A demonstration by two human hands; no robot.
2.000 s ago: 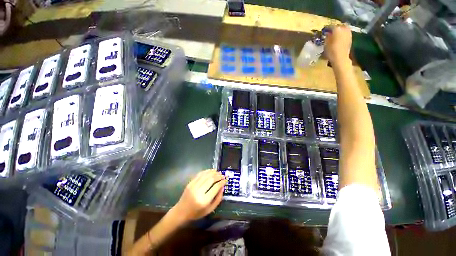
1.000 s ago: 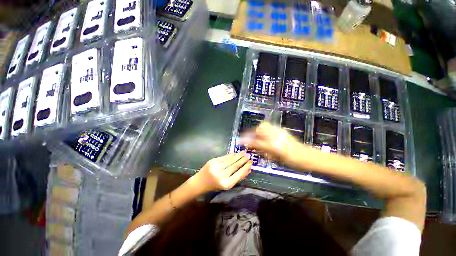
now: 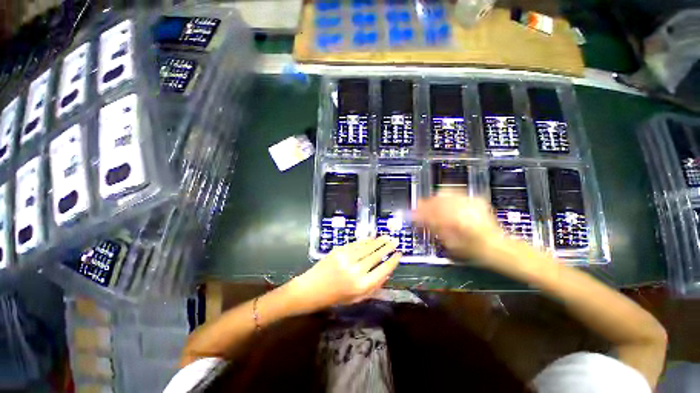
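A clear blister tray [image 3: 460, 160] lies in front of me with two rows of black keypad mobile phones, screens dark and keys pale. My left hand [image 3: 354, 269] rests at the tray's near edge, its fingertips on the keys of the second phone from the left in the near row [image 3: 394, 201]. My right hand [image 3: 460, 226] is blurred, over the tray between the second and third phones of that row, and partly covers the third. A small white piece seems to be near its fingertips; whether it is held cannot be told.
Stacked trays with white phones or covers [image 3: 120, 146] stand at left. A white label [image 3: 291, 152] lies left of the tray. A film sheet with blue marks [image 3: 381, 24], a bottle [image 3: 473, 9] and an orange-white item [image 3: 536, 21] are on the tan board [image 3: 499, 54]. Another tray [image 3: 675, 199] is at right.
My right hand came back from the bottle on the board to the near row, and both hands then moved from the first phone to the second. The camera view also shifted.
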